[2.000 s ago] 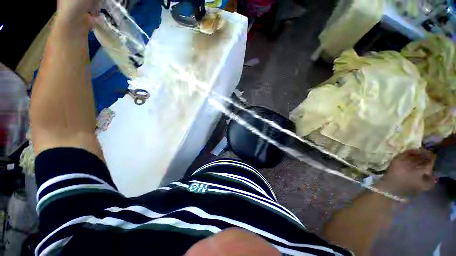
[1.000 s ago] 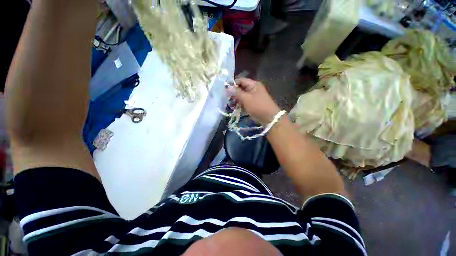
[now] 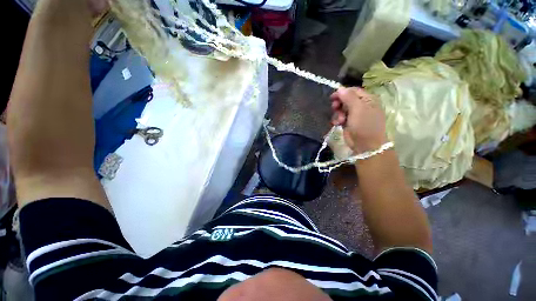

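Observation:
My left hand (image 3: 97, 6) is at the top left, mostly cut off by the frame's edge, with a loose, tangled hank of cream trim (image 3: 170, 56) hanging blurred from it over the white padded table (image 3: 158, 176). My right hand (image 3: 359, 114) is shut on a strand of the trim, right of the table. The strand runs taut from the hank to my right fingers. Another length sags in a loop below and lies across my right wrist.
Scissors (image 3: 150, 135) and a small speckled block (image 3: 110, 166) lie at the table's left edge, beside blue fabric (image 3: 109, 132) and a grey-blue sheet (image 3: 126, 88). A black stool (image 3: 292, 176) stands right of the table. A pale-yellow fabric pile (image 3: 426, 123) is at the right.
My right hand has moved right from the table's edge, drawing the strand out taut. The hank in my left hand has swung and spread to the upper left.

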